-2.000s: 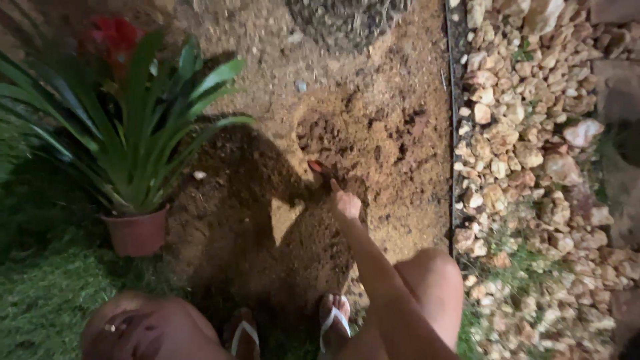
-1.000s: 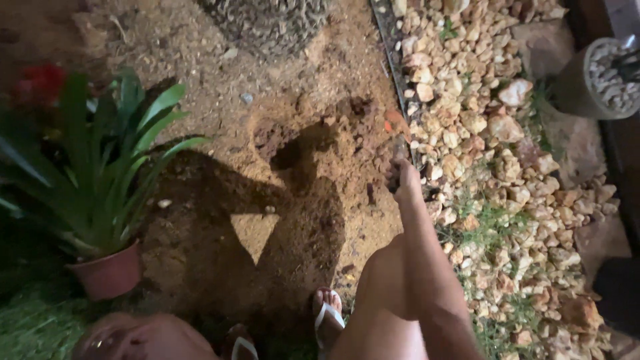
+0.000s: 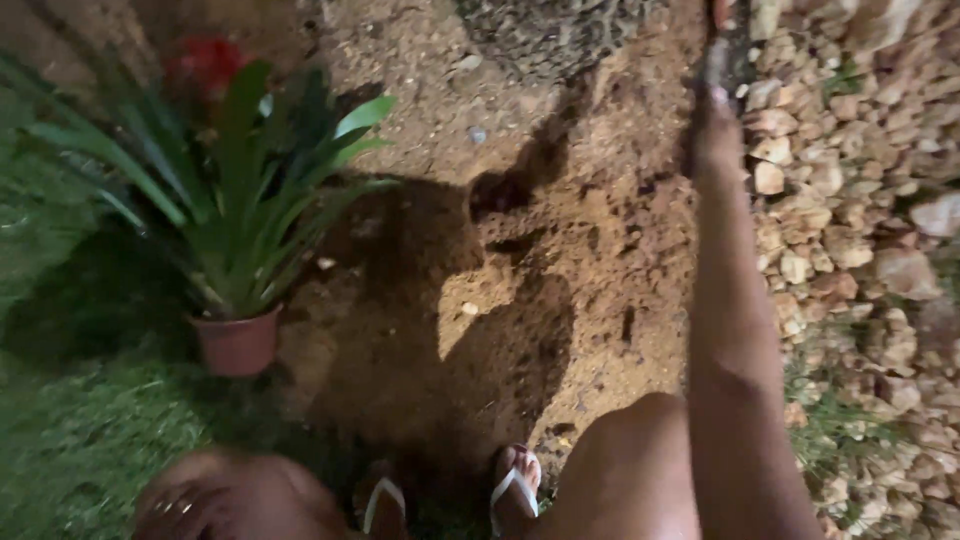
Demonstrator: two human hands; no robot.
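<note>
My right hand (image 3: 716,127), blurred, reaches far forward at the top right, beside the dark garden edging. It grips a small hand tool (image 3: 718,64) whose far end looks red-orange; the tool's exact kind is unclear. Left of my forearm lies loosened brown soil (image 3: 607,225) with a dark shadowed hollow (image 3: 501,196). A bromeliad-like plant (image 3: 240,225) with long green leaves and a blurred red flower stands at the left in a terracotta-coloured pot (image 3: 238,345). My left hand is not visible; my bent left knee (image 3: 232,487) shows at the lower left.
Pale, rough stones (image 3: 847,240) cover the right side beyond the edging. A rough, textured plant base or trunk (image 3: 555,30) stands at the top middle. Grass (image 3: 97,427) lies at the lower left. My feet, in white-strapped flip-flops (image 3: 516,484), are at the bottom.
My right hand has moved from the loosened soil out to the edging and farther forward, with the tool still in it. The view has shifted as well.
</note>
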